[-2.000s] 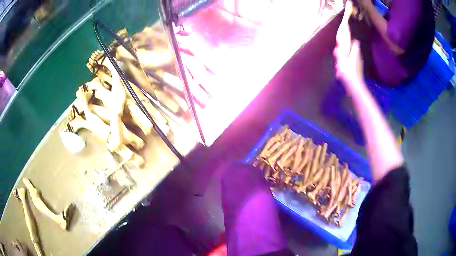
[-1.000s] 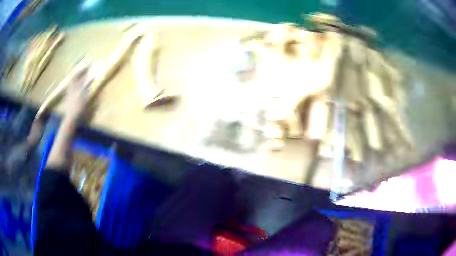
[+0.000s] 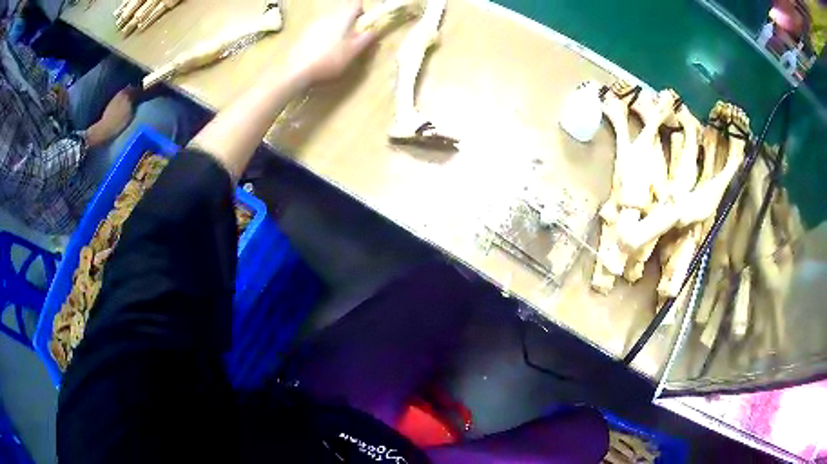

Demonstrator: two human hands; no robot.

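Observation:
My left hand (image 3: 334,47) reaches over the table at the top of the view. Its fingers are closed around the end of a tan bone-like piece (image 3: 392,15); the fingertips are partly cut off by the top edge. A leg piece (image 3: 413,68) with a foot piece (image 3: 424,138) at its lower end lies just right of it. Another long leg piece (image 3: 213,53) lies to the left, under no hand. My right hand is not in view.
A pile of leg pieces (image 3: 666,195) lies at the right by a black cable (image 3: 712,245). A white blob (image 3: 581,112) and thin grey sticks (image 3: 526,249) are nearby. A blue bin (image 3: 136,152) of brown-tan pieces stands lower left, beside another person's arm (image 3: 111,118).
The view has swung from the right side to the left part of the table. My right arm has left the view. My left hand has moved along the table to the bone-like piece.

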